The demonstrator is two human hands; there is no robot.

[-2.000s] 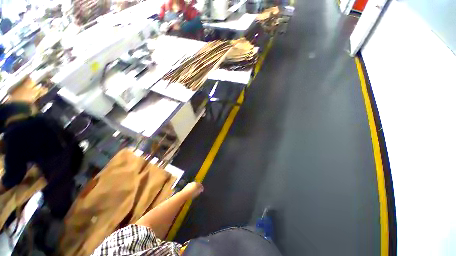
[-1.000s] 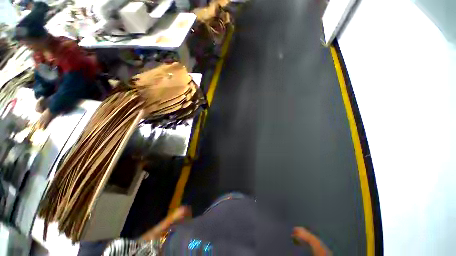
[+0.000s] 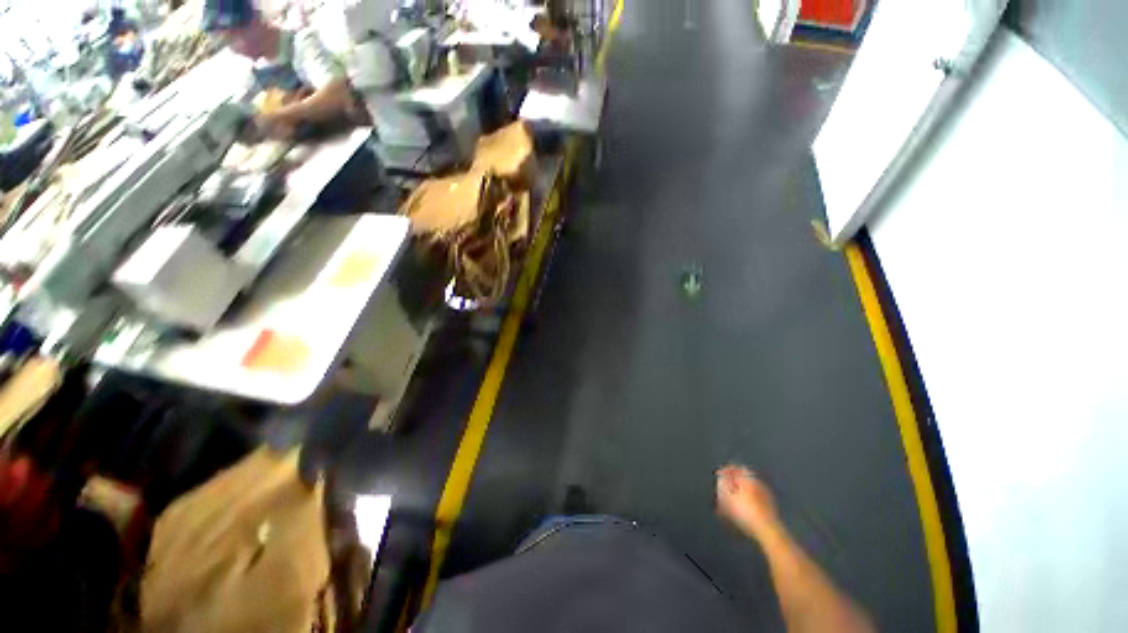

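My right hand [image 3: 742,497] hangs over the grey floor at the lower right, with the forearm reaching to the bottom edge. Its fingers look curled, but blur hides whether they are closed or hold anything small. My left hand is not in the picture. Nearest at the lower left is a large brown bag piece [image 3: 235,544], wrinkled and partly cut off by the bottom edge. No hand of mine touches it.
A grey aisle floor [image 3: 668,359] runs ahead between yellow lines. Left are a white table [image 3: 309,291] with machine parts, heaped brown bags [image 3: 476,216] and a seated person [image 3: 303,105]. Right are an open white door [image 3: 897,111] and a white wall [image 3: 1051,334].
The view has moved forward along the aisle, past the tall brown stack. My left hand has left the picture. My right hand has come further into view.
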